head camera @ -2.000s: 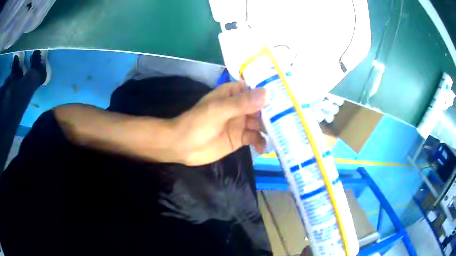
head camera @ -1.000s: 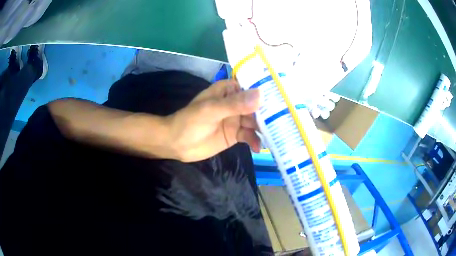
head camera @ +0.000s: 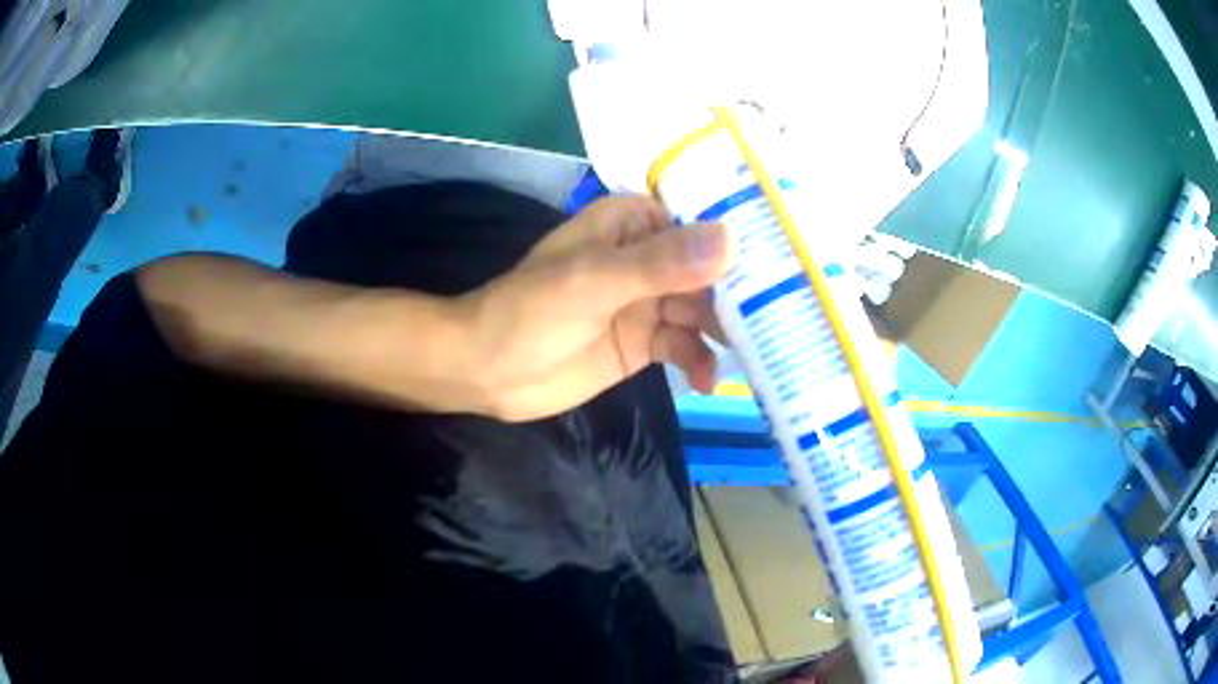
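Observation:
My left hand [head camera: 601, 314] grips the front of a white sealant cartridge [head camera: 801, 361] with blue bands, held in a yellow gun frame [head camera: 875, 408]. The cartridge slants from upper centre to the bottom edge. Its front end overlaps an overexposed white housing [head camera: 828, 80] on the green bench. A thin dark wire [head camera: 946, 60] curves to a small connector [head camera: 914, 160] near the housing's right edge. The nozzle tip cannot be made out in the glare. Only a sliver of my right hand [head camera: 835, 667] shows at the bottom edge beside the cartridge; its grip is cut off.
The green bench [head camera: 361, 67] has a pale curved edge. Stacked housings [head camera: 51, 47] are at upper left, a loose white cartridge [head camera: 1165, 267] at right. Below are an open carton [head camera: 951, 318], a blue rack [head camera: 1022, 515] and a closed carton [head camera: 775, 568]. A person's legs [head camera: 60, 221] stand at left.
Since one second ago, my left hand and the cartridge front have moved slightly right and up. The red wire seen on the housing's left part is now mostly out of sight.

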